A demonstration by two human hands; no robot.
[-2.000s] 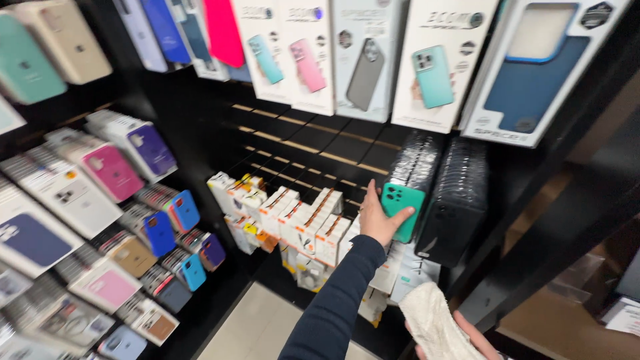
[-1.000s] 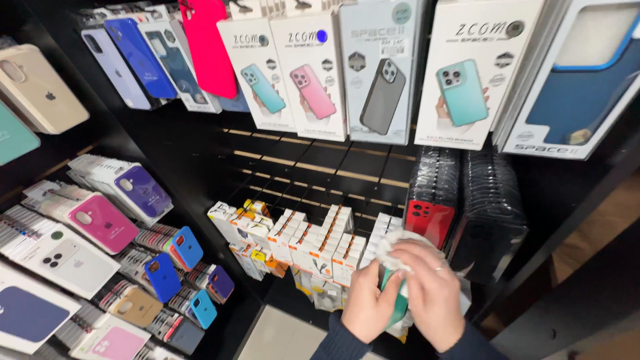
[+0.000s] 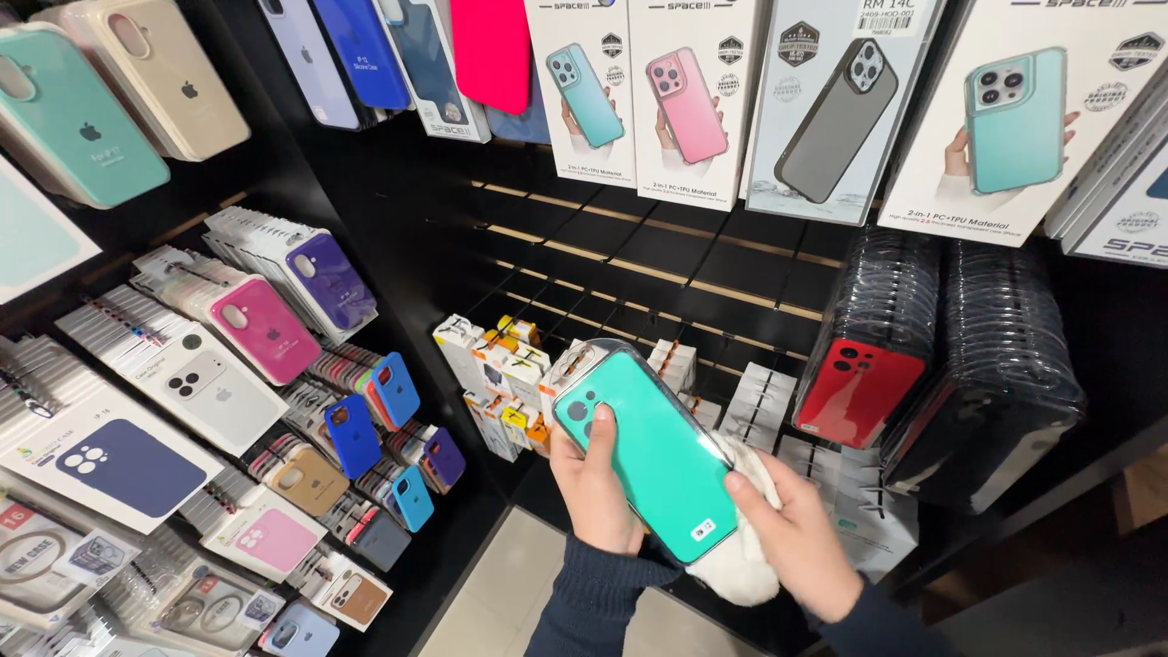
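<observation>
A green phone case in clear packaging is held up in front of me, tilted, with a small label near its lower end. My left hand grips its left side, the thumb lying beside the camera holes. My right hand holds its lower right edge together with a white cloth, which is bunched behind and beside the case. Some fingers of both hands are hidden behind the case and the cloth. To the right hangs a stack of packaged cases with a red one at the front.
Dark packaged cases hang at the right. Boxed phone cases hang along the top from a black slatwall. Rows of silicone cases fill the left side. Small white and orange boxes hang behind my hands.
The green case, at the front of the hanging stack two seconds ago, is now in my hands, and a red one fronts that stack. The cloth has moved from the case's top to its lower right edge.
</observation>
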